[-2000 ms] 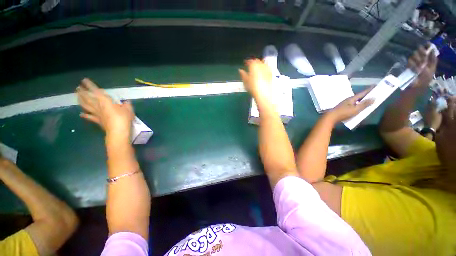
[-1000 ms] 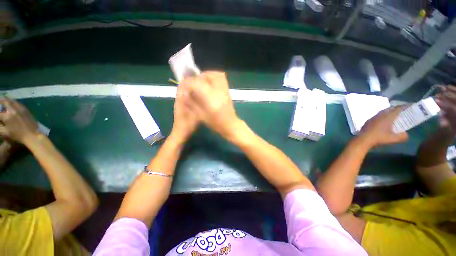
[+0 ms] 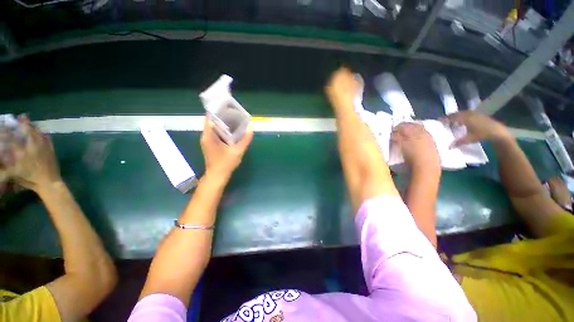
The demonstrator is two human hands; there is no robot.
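My left hand (image 3: 223, 148) holds an open white carton (image 3: 228, 114) above the pale edge strip. Its end flaps are up and its hollow grey inside shows. My right hand (image 3: 343, 88) is blurred, over the dark belt beside a whitish wrapped product (image 3: 359, 88); whether it grips it I cannot tell. A long closed white carton (image 3: 168, 157) lies on the green worktop to the left of my left hand. More white cartons (image 3: 379, 132) lie by my right forearm, partly hidden by it.
Several whitish products (image 3: 394, 94) lie on the dark belt (image 3: 277, 69). A right-hand neighbour in yellow has both hands on a white stack (image 3: 450, 146). A left-hand neighbour's hands (image 3: 28, 154) hold something whitish. A slanted metal post (image 3: 525, 66) stands at right.
My hands were together around a carton; now they are apart. My left hand keeps the open carton, and my right hand has moved right over the belt. The right neighbour's hands have moved to the white stack.
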